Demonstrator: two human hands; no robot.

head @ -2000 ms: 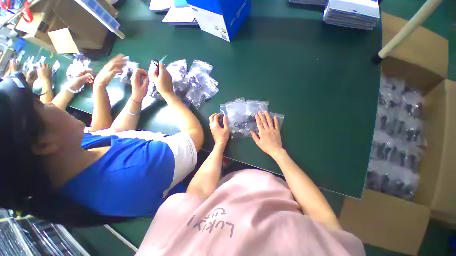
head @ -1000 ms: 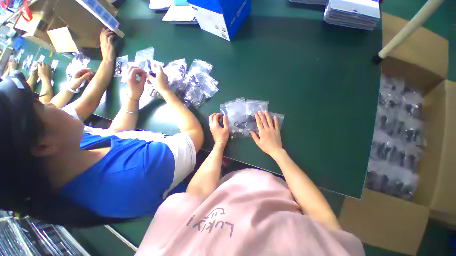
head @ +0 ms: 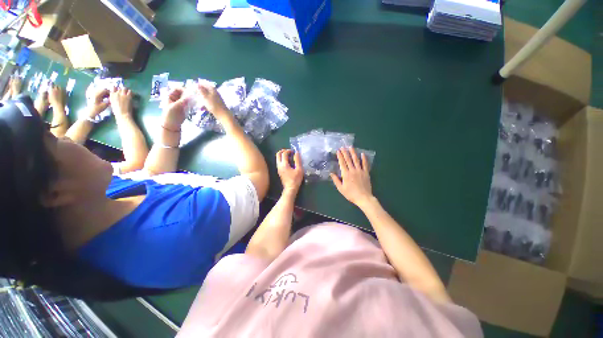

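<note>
A small overlapping group of clear zip-lock bags (head: 322, 148) with dark contents lies flat on the green bench in front of me. My left hand (head: 289, 170) rests at the left edge of the bags with its fingers curled; whether it grips a bag edge is hard to tell. My right hand (head: 354, 174) lies flat on the right side of the bags, fingers slightly apart, pressing on top. The parts of the bags under my hands are hidden.
A person in blue and white sits at my left, hands at a shiny bag pile (head: 264, 109). A blue box (head: 291, 20) and stacked white cartons (head: 465, 18) stand at the far side. Right of the bench edge are an open carton (head: 509, 290) with packed rows and a pale slanting post (head: 542, 38).
My hands and the bags before me have hardly moved. The neighbour's hands have shifted at the bag pile, and another worker's hand has moved back from the far-left cardboard box.
</note>
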